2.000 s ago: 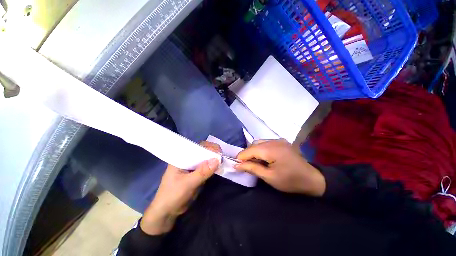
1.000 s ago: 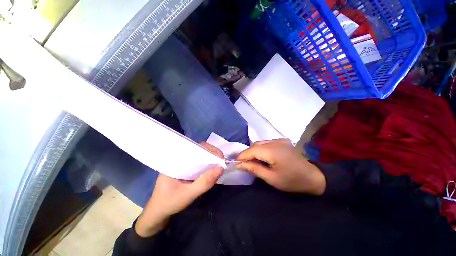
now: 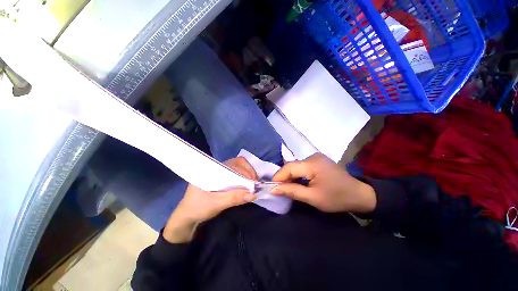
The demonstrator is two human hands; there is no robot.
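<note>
A long pale pink-white fabric strip (image 3: 153, 139) runs from the brightly lit machine area at the upper left, over the table edge, down to my hands above my lap. My left hand (image 3: 213, 199) grips the strip near its lower end, thumb on top. My right hand (image 3: 321, 185) pinches the layered edges just right of my left fingertips. The free end of the fabric (image 3: 276, 203) hangs below and between the hands. The exact layering at the fingertips is too small to tell.
The white table's curved front edge has a ruler strip (image 3: 153, 48). Stacked pale panels (image 3: 324, 105) lie beside my knee. A blue plastic basket (image 3: 423, 96) holds packets at the upper right. Dark red cloth (image 3: 437, 156) lies below it. A small dark metal part (image 3: 21, 86) is at the far left.
Both hands stay together at the strip's end, with slight shifts of the fingers. The strip hangs a little narrower and lower in the middle than a second ago.
</note>
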